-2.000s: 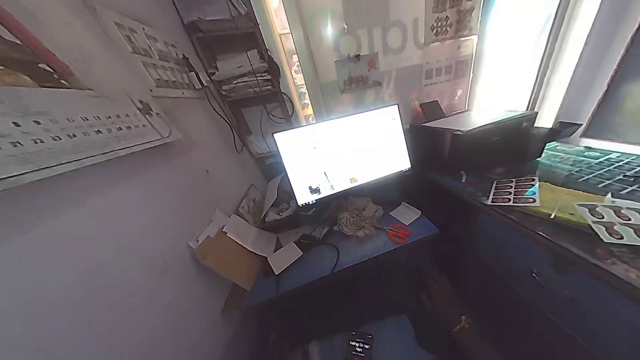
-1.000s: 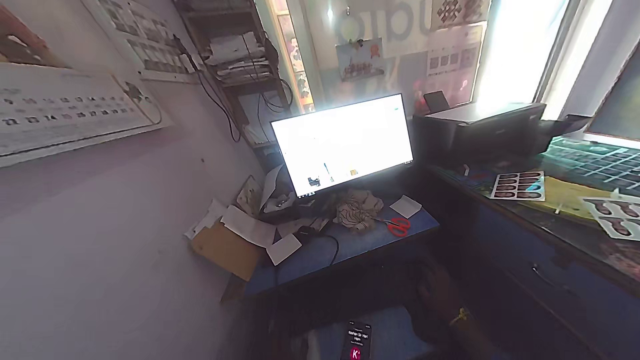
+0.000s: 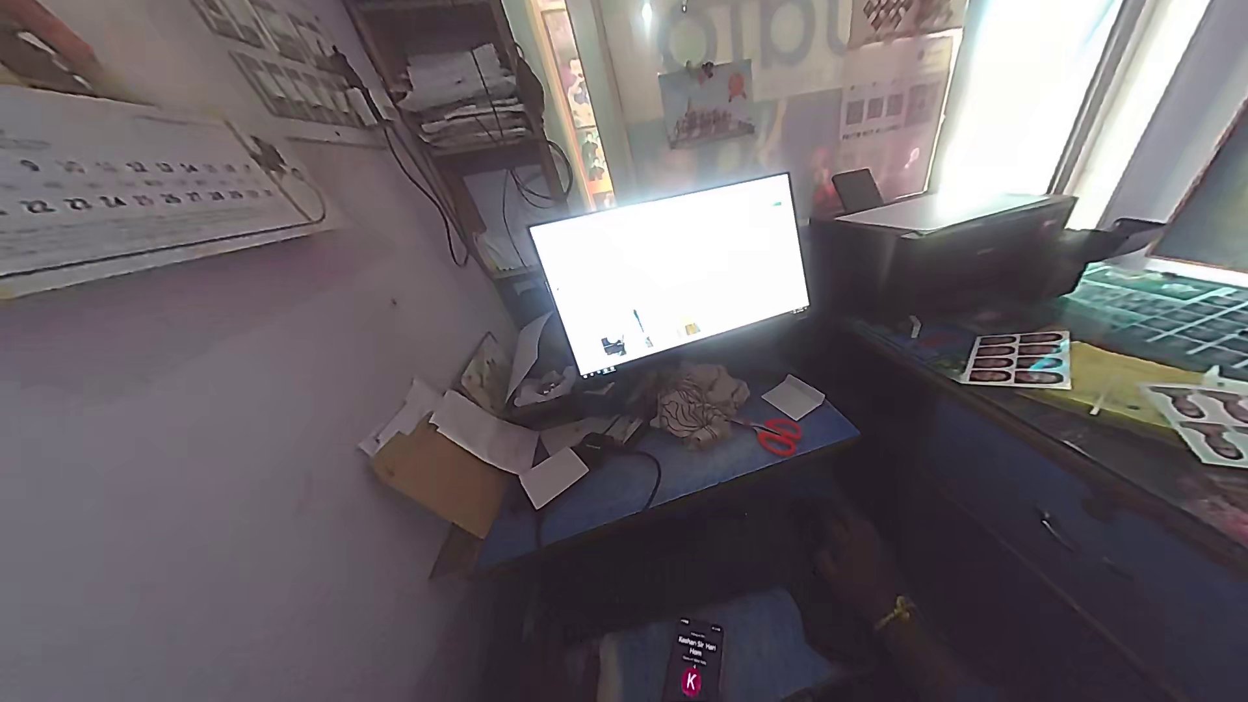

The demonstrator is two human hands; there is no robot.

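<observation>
My right hand (image 3: 850, 551), with a yellow band at the wrist, is low in the shadow below the desk's right front edge. Whether it rests on something is too dark to tell. My left hand is not in view. A smartphone (image 3: 694, 663) with a lit screen lies at the bottom centre over blue cloth. On the blue desk (image 3: 702, 476) stands a bright computer monitor (image 3: 678, 278). Before it lie a crumpled beige cloth (image 3: 694, 405), red-handled scissors (image 3: 780, 437) and a square of white paper (image 3: 794, 397).
An open cardboard box or folder (image 3: 444, 478) with papers leans by the left wall. Shelves (image 3: 439, 24) of stacked paper stand behind. On the right, a black printer (image 3: 975, 253), printed photo sheets (image 3: 1017, 359) and a yellow sheet (image 3: 1121, 380) lie along a dark counter with drawers.
The phone screen now shows a round red icon, which the earliest frame does not show. My right hand shows more clearly than two seconds ago. The desk things have not moved.
</observation>
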